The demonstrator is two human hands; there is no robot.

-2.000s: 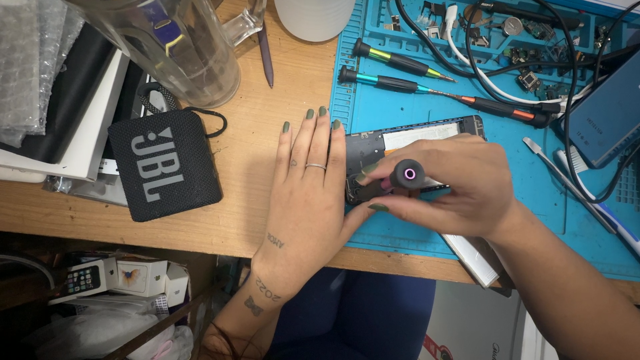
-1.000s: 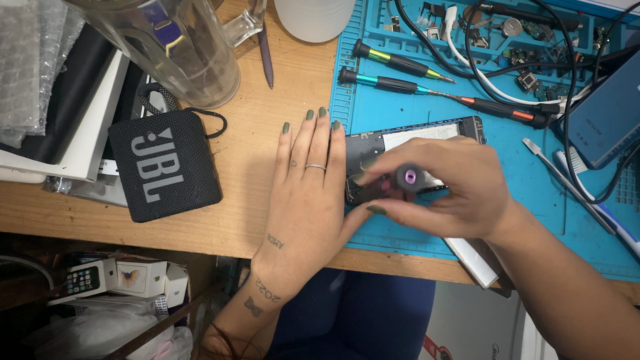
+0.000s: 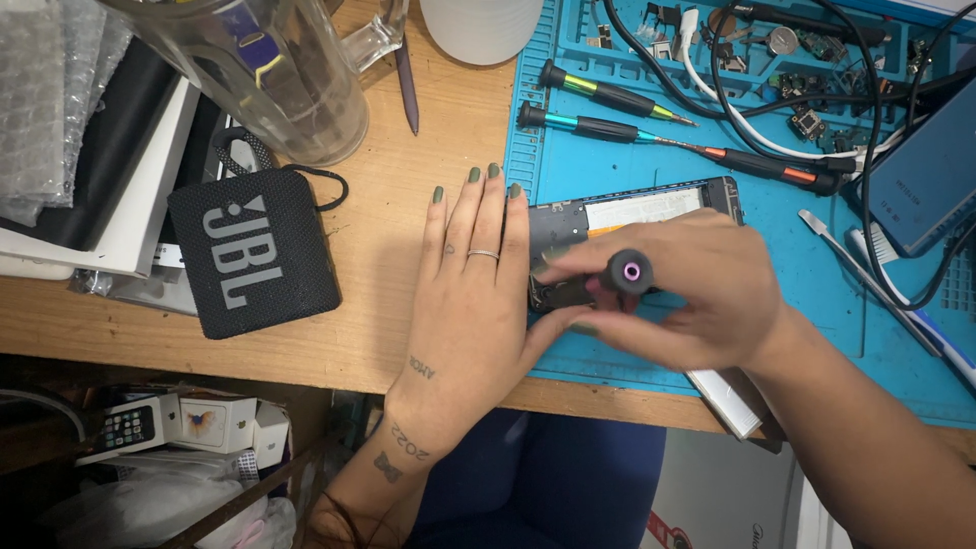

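Observation:
An opened smartphone [image 3: 560, 221] lies on the blue repair mat [image 3: 587, 351], its inner parts and pale battery facing up. My left hand [image 3: 473, 305] rests flat, fingers extended, its edge against the left end of the phone. In my right hand [image 3: 686, 297] is a precision screwdriver [image 3: 629, 273] with a black cap and purple parts, held over the phone's lower left part; its tip is hidden from view. Above the phone lie a green-banded screwdriver [image 3: 610, 95], a teal-banded one [image 3: 587, 126] and an orange-banded one [image 3: 762, 168].
A black JBL speaker [image 3: 255, 252] and a glass mug [image 3: 290, 84] stand on the left, with a pen [image 3: 408, 91] beside the mug. Cables cross the parts tray [image 3: 732, 72]. A toothbrush [image 3: 907, 282], a metal tool and a blue box [image 3: 926, 152] lie right. A white-edged slab [image 3: 728, 404] overhangs the front edge.
My right hand has shifted and turned slightly around the screwdriver, which stays over the phone. My left hand has not plainly moved.

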